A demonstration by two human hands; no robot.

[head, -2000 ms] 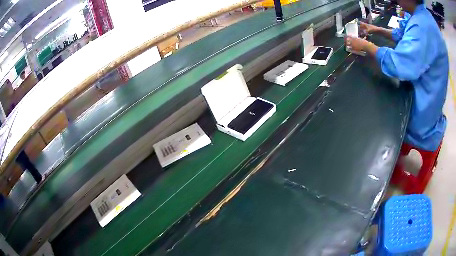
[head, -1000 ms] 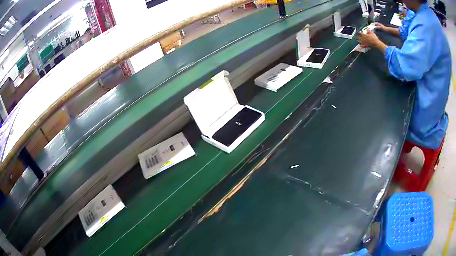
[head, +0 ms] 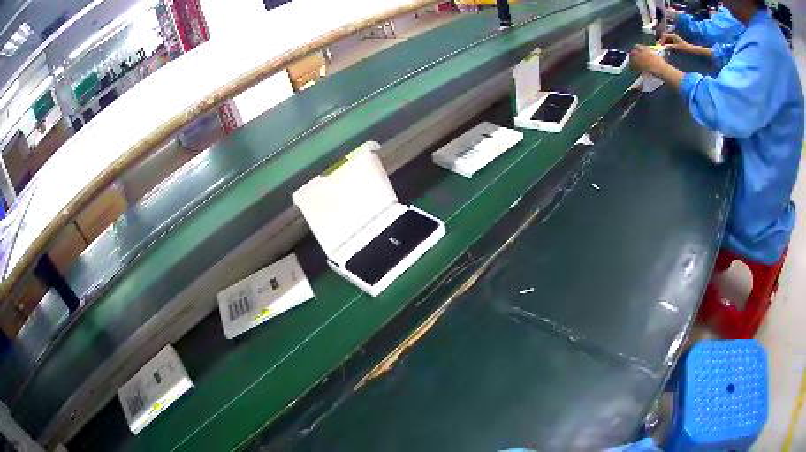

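Neither of my hands is in view; only bits of light blue sleeve show at the bottom edge. The nearest open retail box lies on the green conveyor belt, its white lid standing up and a dark flat device in its tray. Two closed white boxes lie nearer on the belt, one with printed back up, the other at lower left. Another closed box lies beyond the open one.
The worn dark green bench top has a torn tan seam. Farther open boxes stand on the belt. A person in blue sits at right, hands at a white box. A blue stool and a pale rail are near.
The boxes on the belt have moved toward the lower left. The seated person's hands and box have shifted. More blue sleeve shows at the bottom edge.
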